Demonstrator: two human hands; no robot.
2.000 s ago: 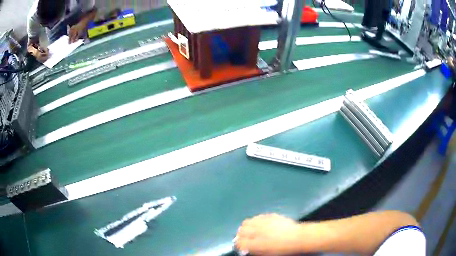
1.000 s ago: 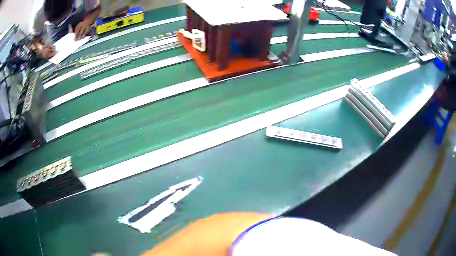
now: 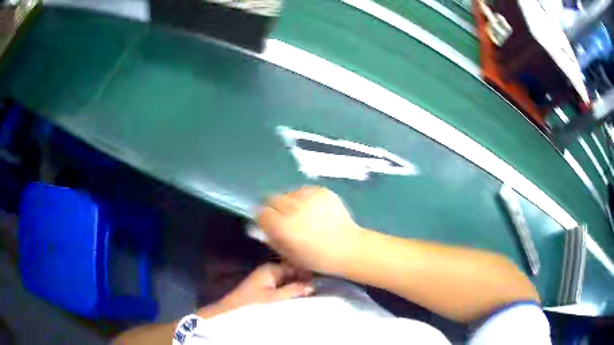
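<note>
My right hand (image 3: 310, 226) is curled at the bench's near edge, with a small blurred white thing (image 3: 256, 233) at its fingers, perhaps cloth or tissue. My left hand (image 3: 264, 286) is just below it, close to my body; its fingers are partly hidden, and whether it holds anything cannot be told. A pale strip unit (image 3: 520, 229) lies on the bench at the right. The stack of cover strips (image 3: 572, 266) stands beyond it at the far right. The dark stack of parts with contacts (image 3: 215, 25) is cut off by the top edge.
A worn silvery-white tape patch (image 3: 336, 160) is on the green bench beyond my hands. A white rail (image 3: 404, 111) separates bench and conveyor. The wooden stand's red-orange base (image 3: 501, 79) is at top right. A blue stool (image 3: 59, 249) stands below the bench at left.
The view has swung left and down, so bench items shift and turn. My left hand has come into view, and my right hand shows again with its arm across the bench edge.
</note>
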